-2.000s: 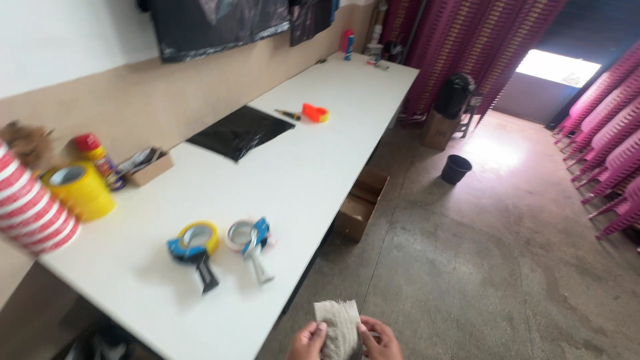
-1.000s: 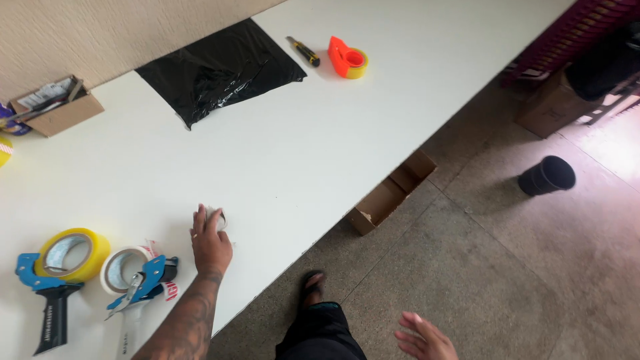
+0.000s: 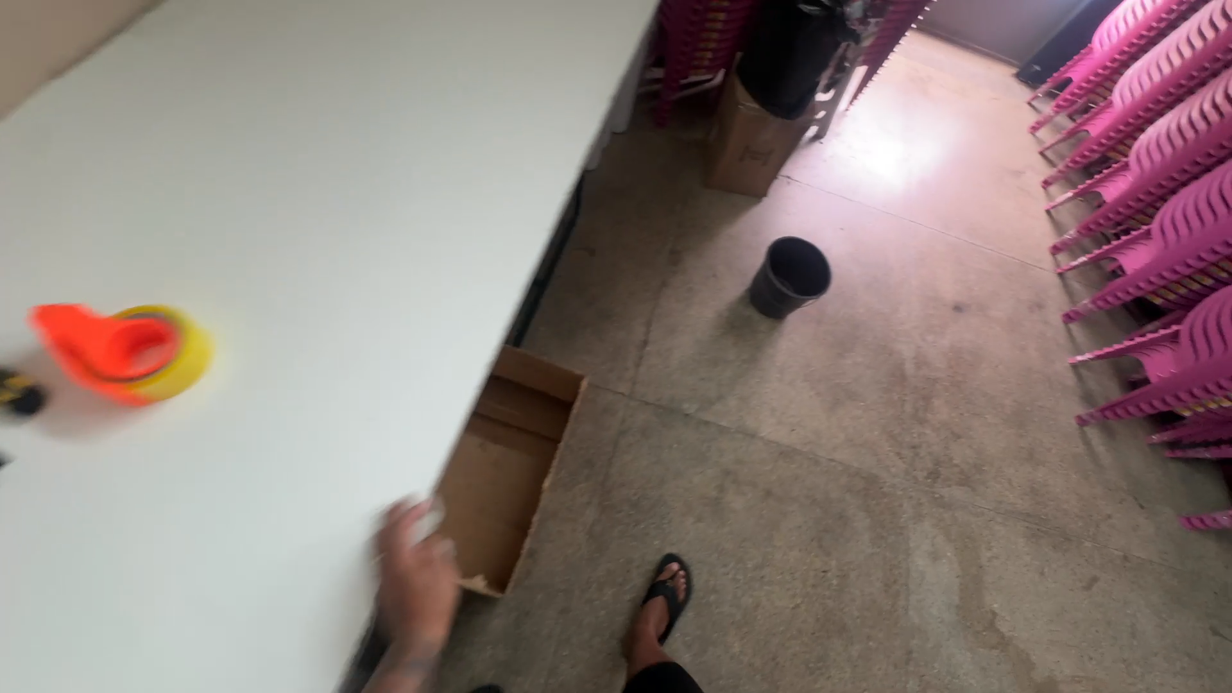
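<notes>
My left hand (image 3: 419, 573) is at the long edge of the white table (image 3: 318, 221), near the bottom of the view and blurred. Its fingers are bent around a small pale piece of cloth or paper (image 3: 428, 520), mostly hidden by the hand. My right hand is out of view. On the table at the left lies an orange tape dispenser with a roll of yellow tape (image 3: 140, 354). Beside it, the black and yellow utility knife (image 3: 19, 393) is cut off by the frame edge.
An open cardboard box (image 3: 505, 472) stands on the floor beside the table edge, near my foot in a black flip-flop (image 3: 667, 592). Farther off are a black bucket (image 3: 789, 277) and a cardboard box (image 3: 756, 140) under a black bag. Stacked pink chairs (image 3: 1169, 221) line the right side.
My left hand has moved from the tabletop to the table's edge. My right hand has left the view. The view has swung right, so the blue-handled tape dispensers and black plastic sheet are out of it.
</notes>
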